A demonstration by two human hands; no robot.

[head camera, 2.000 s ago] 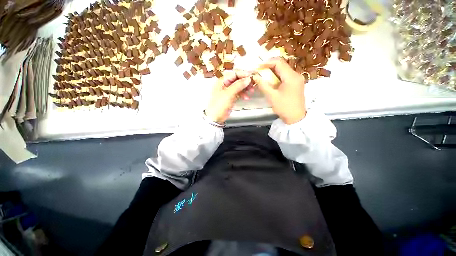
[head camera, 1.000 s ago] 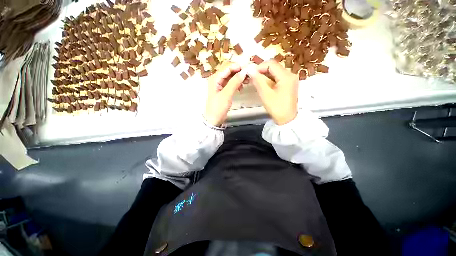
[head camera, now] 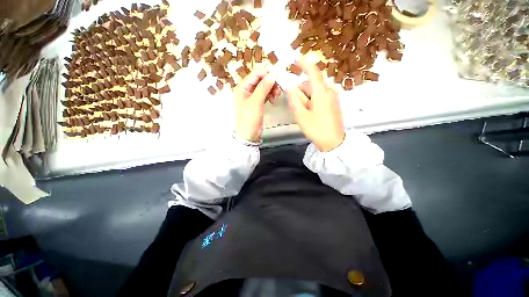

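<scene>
My left hand (head camera: 252, 104) is over the white table with thumb and index finger pinched together. Glare washes out the fingertips, so whatever is between them cannot be made out. My right hand (head camera: 320, 110) is just to its right, a small gap apart, thumb and index finger extended; its fingertips are also blown out by glare. A brown leather tab (head camera: 294, 69) lies beside the right fingertips. Loose leather tabs (head camera: 232, 43) lie beyond my left hand. A dense pile of brown tabs with shiny metal edges (head camera: 351, 40) lies beyond my right hand.
Tabs in neat rows (head camera: 110, 78) fill the table's left part. Brown and grey-taupe leather panels (head camera: 35, 110) hang at the far left edge. A pale tape roll (head camera: 415, 18) and a clear bag of shiny bits (head camera: 499, 43) are at right. A black wire rack (head camera: 500, 145) is at right.
My hands have parted slightly after touching at the fingertips; the left has shifted a little leftward. The view has shifted slightly, moving the piles a little.
</scene>
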